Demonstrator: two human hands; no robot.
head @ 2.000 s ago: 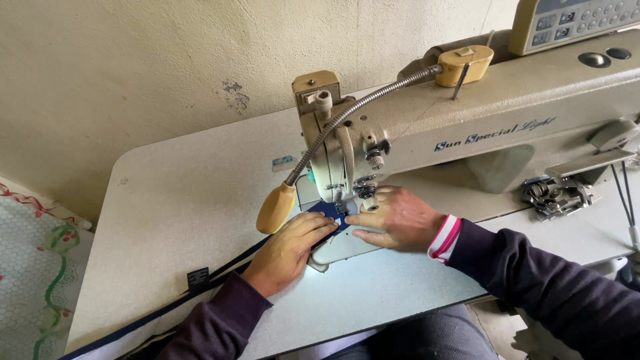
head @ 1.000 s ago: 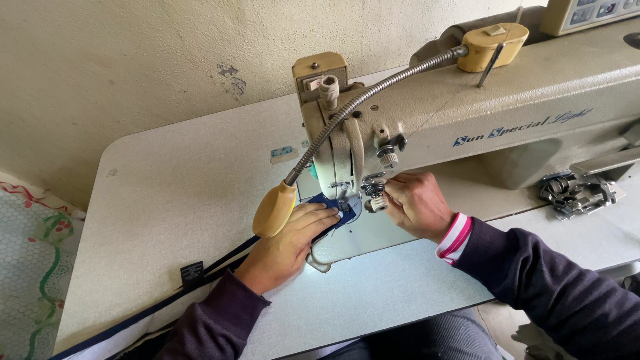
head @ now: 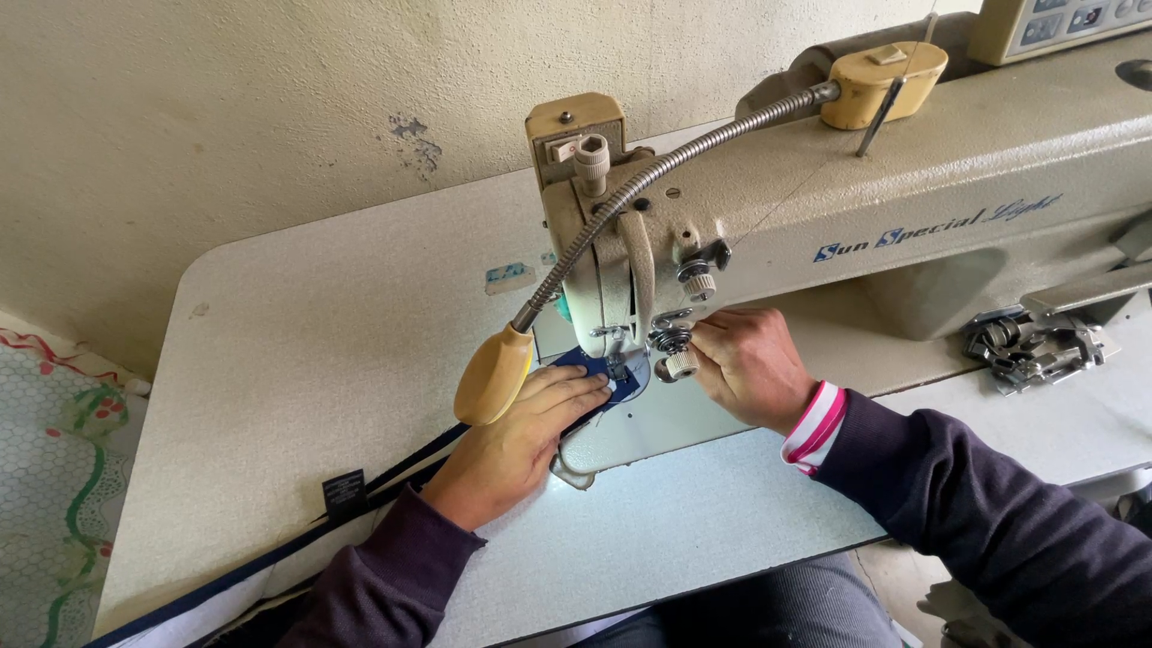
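My left hand (head: 517, 436) lies flat on a navy blue fabric band (head: 621, 389), its fingertips just left of the presser foot (head: 616, 367) of an industrial sewing machine (head: 756, 198). The band trails to the lower left over the table, with a small black label (head: 345, 495) on it. My right hand (head: 751, 364) is at the machine head, its curled fingers against the right side of the lower thread tension knob (head: 681, 364); its fingertips are partly hidden, and whether they hold something cannot be told.
A lamp head (head: 495, 373) on a flexible metal neck hangs over my left hand. Metal attachments (head: 1035, 346) are on the machine bed at the right. The pale table (head: 360, 288) meets a plastered wall behind. A control panel (head: 1062, 27) stands at the top right.
My right hand has moved from beside the presser foot, where its fingers were spread, up and right to the tension knob, its fingers now curled. My left hand stays on the band.
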